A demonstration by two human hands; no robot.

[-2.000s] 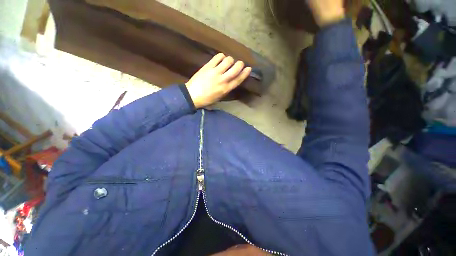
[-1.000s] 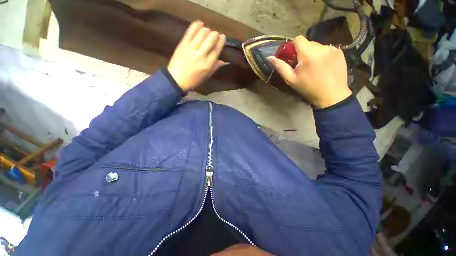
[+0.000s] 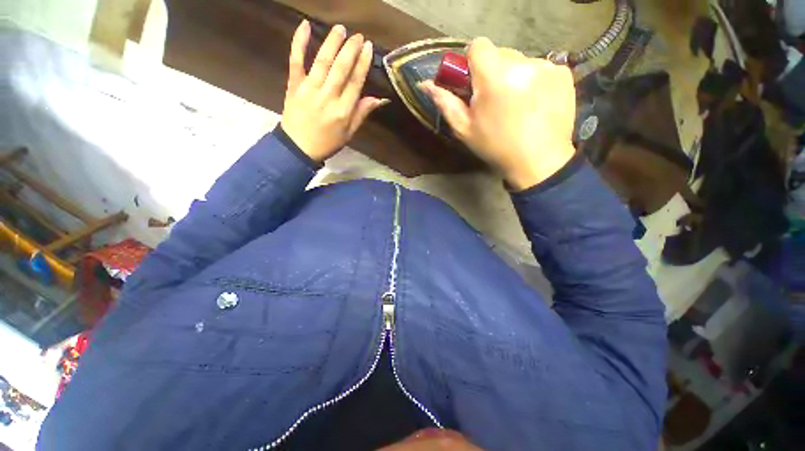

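A brown garment panel (image 3: 229, 51) lies slantwise across the table, cut off by the top edge of the view. A dark seam strip (image 3: 378, 60) runs along its middle. My left hand (image 3: 328, 95) rests on the panel with fingers spread, holding nothing, just left of the iron's tip. My right hand (image 3: 521, 110) is closed on the red handle of the steam iron (image 3: 413, 77). The iron sits on the panel over the seam line, its point towards my left hand. The panel under the iron is hidden.
A ribbed hose (image 3: 607, 42) curves away behind the iron. Dark and brown cut pieces (image 3: 728, 167) lie piled at the right. The pale cloth-covered table (image 3: 340, 167) shows below the panel. A wooden frame (image 3: 66, 238) and a red bag (image 3: 124, 257) are at the lower left.
My right hand first reached to the upper right, then brought the iron onto the panel and has since moved it slightly left. My left hand shifted left and its fingers spread.
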